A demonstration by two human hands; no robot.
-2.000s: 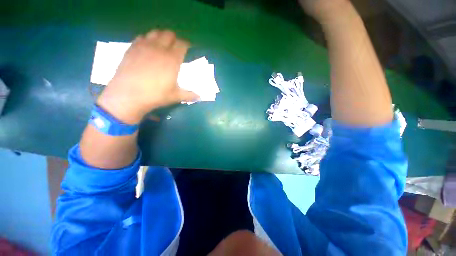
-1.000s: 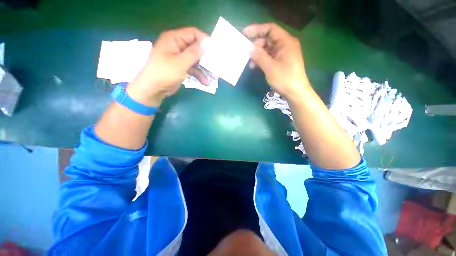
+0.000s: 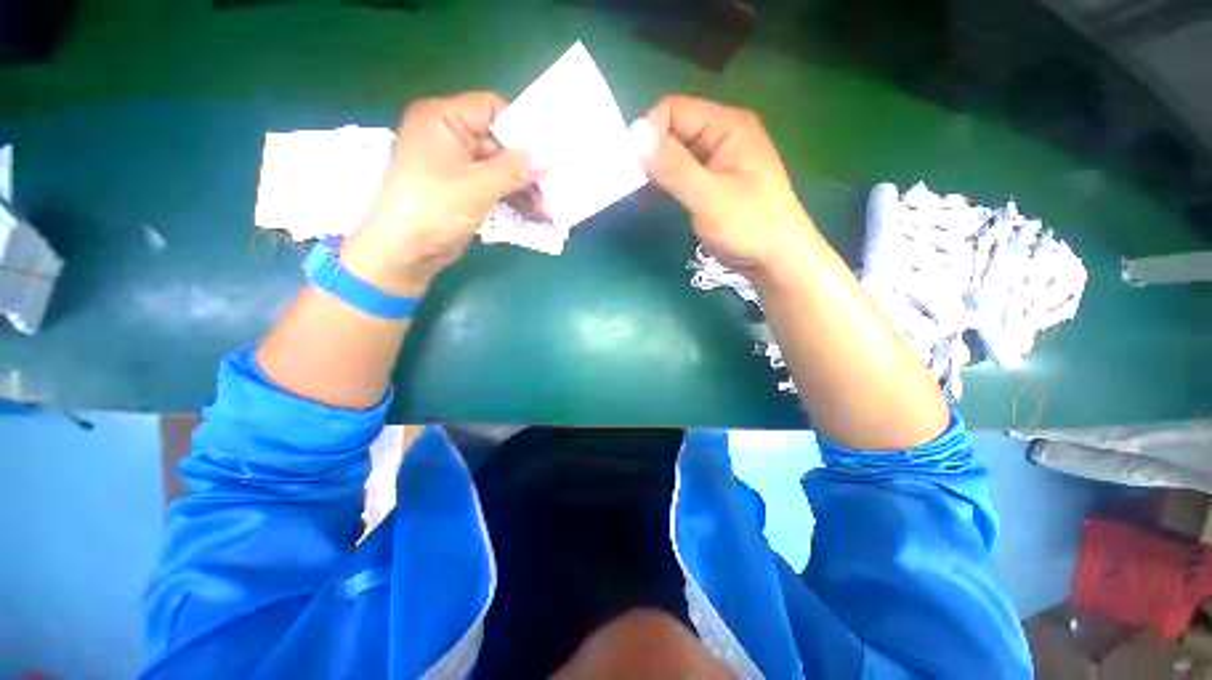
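Observation:
My left hand [image 3: 445, 186], with a blue band on the wrist, grips the left side of white square leaflets [image 3: 565, 126] held up above the bench. My right hand [image 3: 718, 173] pinches their right edge between thumb and finger. The leaflets look slightly fanned, with more than one edge showing; their number cannot be told. A stack of white leaflets [image 3: 319, 183] lies on the bench left of my left hand. More white leaflets [image 3: 522, 233] lie below the held ones, partly hidden by my left hand.
A large pile of white cables [image 3: 977, 272] lies at the right of the green bench [image 3: 572, 345]. A small cable group [image 3: 724, 275] is partly hidden by my right arm. White folded papers [image 3: 24, 266] stand at the far left. Dark objects sit along the far edge. A red crate [image 3: 1140, 578] is at lower right.
My right hand came back from the far right edge to the leaflets. My left hand rose from the bench leaflets and holds some up. Since a second ago the held leaflets have turned and spread slightly.

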